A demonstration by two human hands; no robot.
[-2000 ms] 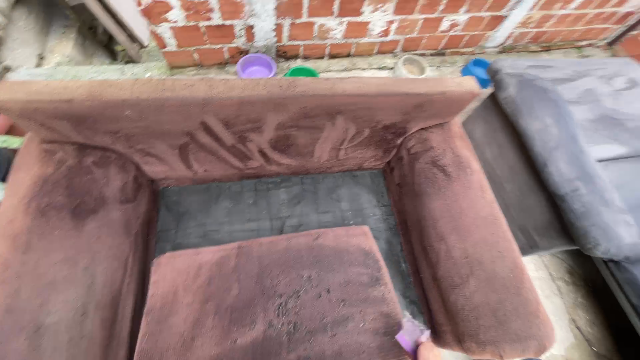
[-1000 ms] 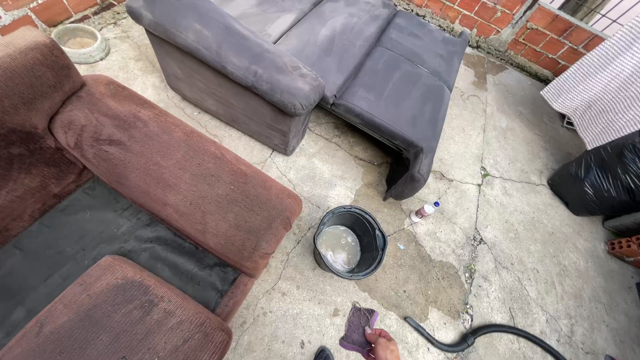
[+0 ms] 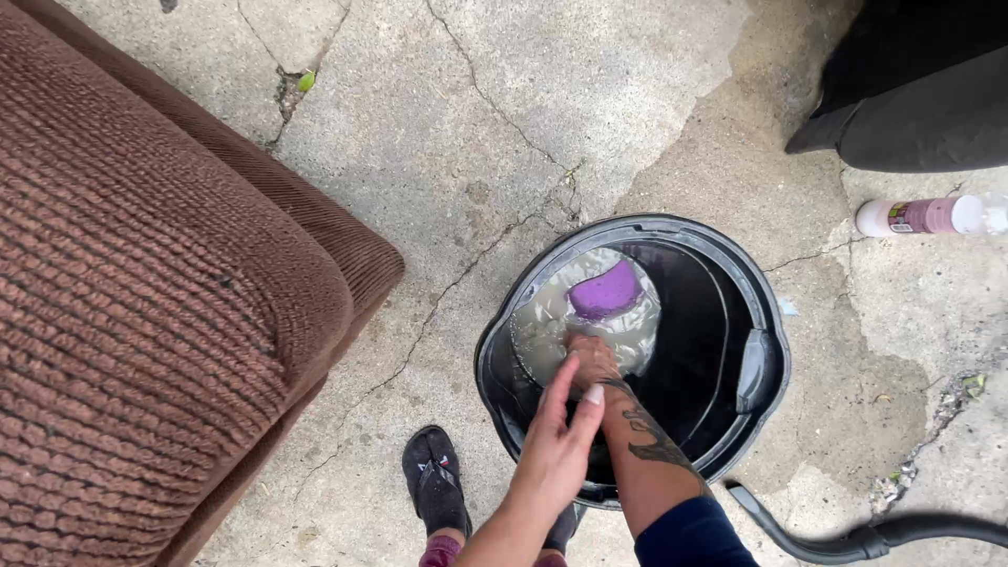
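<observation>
A black plastic bucket [image 3: 756, 370] stands on the concrete with murky, sudsy water [image 3: 543, 315] in it. In the water lies a purple sponge [image 3: 605, 290], its upper face showing. My right hand [image 3: 592, 358] reaches into the bucket just below the sponge; its fingers are under the water, so what they hold is hidden. Above the near rim, beside my right wrist, my left hand [image 3: 555, 441] is held with thumb and fingers apart and nothing in it.
A brown ribbed sofa [image 3: 157, 299] fills the left side. A black vacuum hose [image 3: 874, 539] lies at the lower right. Farther right are a pinkish bottle [image 3: 917, 216] on its side and a dark sofa's edge [image 3: 929, 118]. My foot in a black sandal [image 3: 433, 480] is left of the bucket.
The view has moved from the brown sofa to close above the bucket. A hand held the purple sponge outside the bucket one second ago; now the sponge is in the water and both hands are at the bucket.
</observation>
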